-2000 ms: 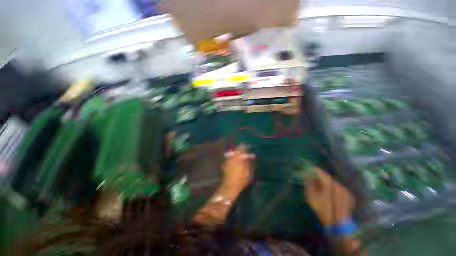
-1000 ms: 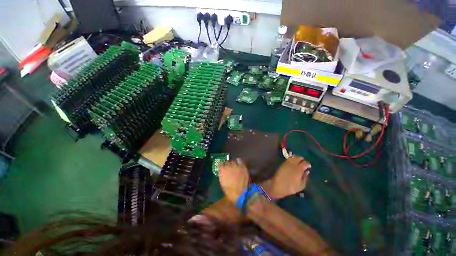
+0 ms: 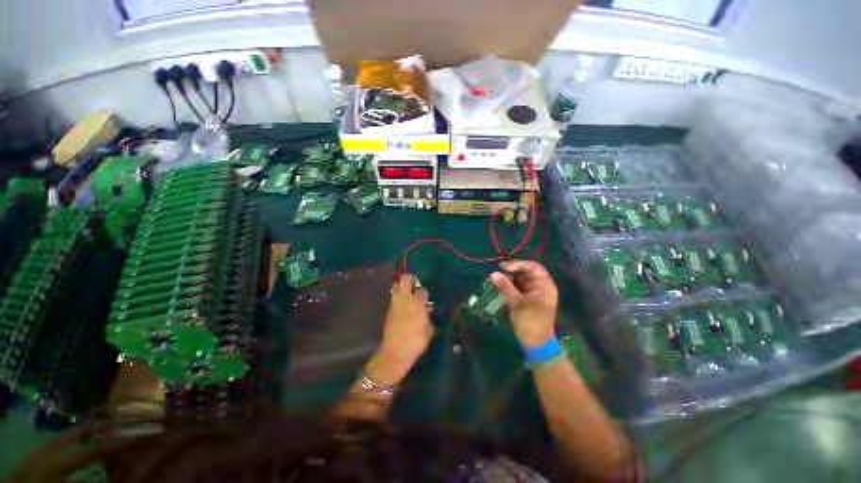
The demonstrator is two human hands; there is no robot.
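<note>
My right hand point(image 3: 533, 300), with a blue wristband, holds a small green circuit board point(image 3: 488, 302) by its right edge above the dark green mat. My left hand point(image 3: 408, 316), with a bracelet, is closed around the end of a red test lead point(image 3: 442, 242), to the left of the board and apart from it. The tip of the lead is too small to make out. The leads loop back to the cream bench meter point(image 3: 500, 146). A power supply point(image 3: 407, 181) with red digits stands behind my left hand.
A brown mat point(image 3: 340, 325) lies left of my left hand. Racks of green panels point(image 3: 175, 274) stand further left. Loose boards point(image 3: 316, 208) lie at back left. A clear blister tray of boards point(image 3: 694, 302) is on the right, with a clear stack point(image 3: 793, 212) beyond.
My arms were crossed and are now uncrossed. My right hand has moved right from beside the brown mat and now holds a board. My left hand has moved left with the lead.
</note>
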